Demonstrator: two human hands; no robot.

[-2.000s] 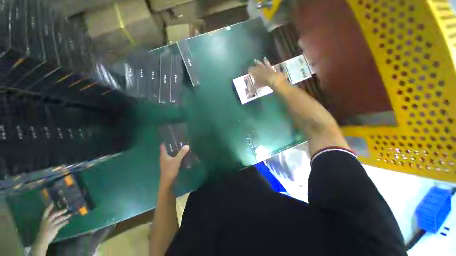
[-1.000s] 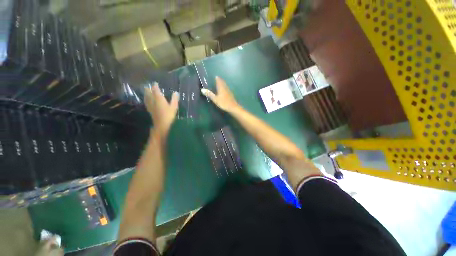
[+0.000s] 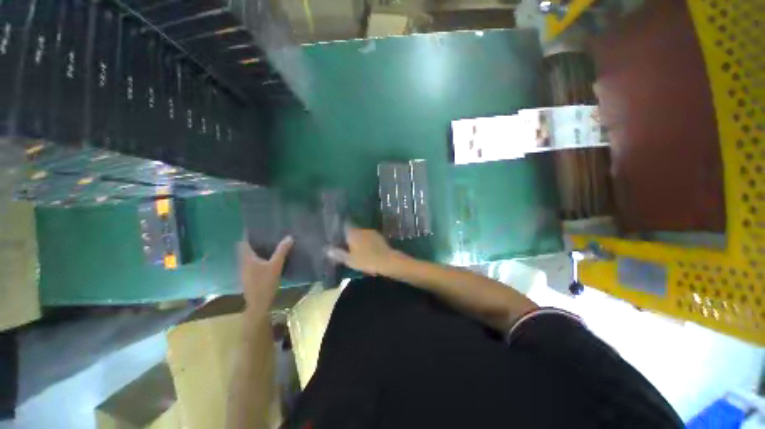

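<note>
My left hand (image 3: 265,266) and my right hand (image 3: 366,251) hold a blurred row of black boxes (image 3: 298,230) between them, at the near edge of the green table (image 3: 361,100). A short row of black boxes (image 3: 404,199) stands just right of my right hand, not touched. White-faced retail boxes (image 3: 495,136) lie in a line from the roller conveyor (image 3: 579,180) onto the table.
A tall wall of stacked black boxes (image 3: 109,75) fills the left. A box group with orange corners (image 3: 161,233) lies below it. Open cartons (image 3: 205,356) stand below the near table edge. The yellow punched guard (image 3: 671,289) and red-brown curtain (image 3: 654,126) are at right.
Both hands have closed on the row from the table's far side and brought it to the near edge. The view has shifted and turned. The other person's hand at lower left is gone.
</note>
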